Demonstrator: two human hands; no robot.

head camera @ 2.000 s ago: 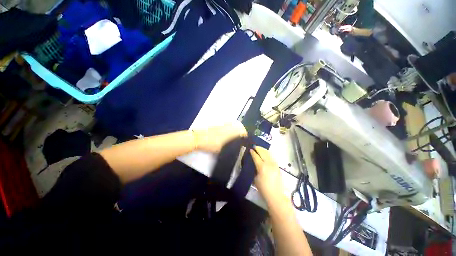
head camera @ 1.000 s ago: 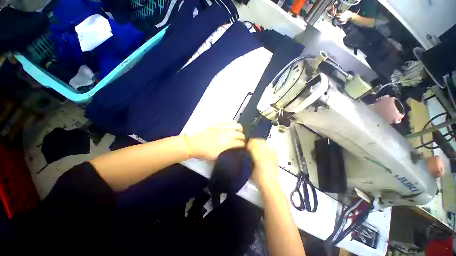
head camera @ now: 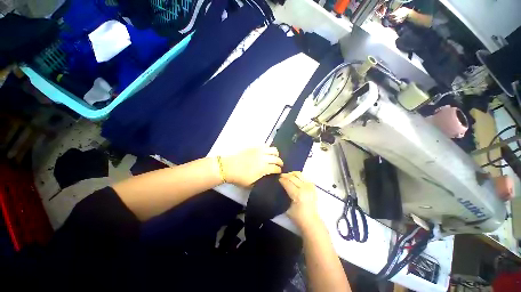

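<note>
A dark strip (head camera: pixel 268 199) hangs over the front edge of the white sewing table. My left hand (head camera: pixel 251 165) grips its upper end from the left, and my right hand (head camera: pixel 298 194) holds it from the right, fingertips nearly touching. Dark cloth (head camera: pixel 294 149) runs from my fingers up beside the head of the off-white sewing machine (head camera: pixel 411 159). The needle area is partly hidden and blurred. Large navy panels (head camera: pixel 188 108) lie to the left on the table.
Black-handled shears (head camera: pixel 351 214) lie beside the machine bed, near a black pad (head camera: pixel 383 188). A turquoise basket (head camera: pixel 94 113) with blue cloth stands upper left. A pink thread cone (head camera: pixel 451 121) is behind the machine. Another person's hand (head camera: pixel 403 14) shows at the top.
The strip was two bands between my hands, then bunched; now it hangs flatter. My right hand has come up close beside my left. The view has shifted slightly.
</note>
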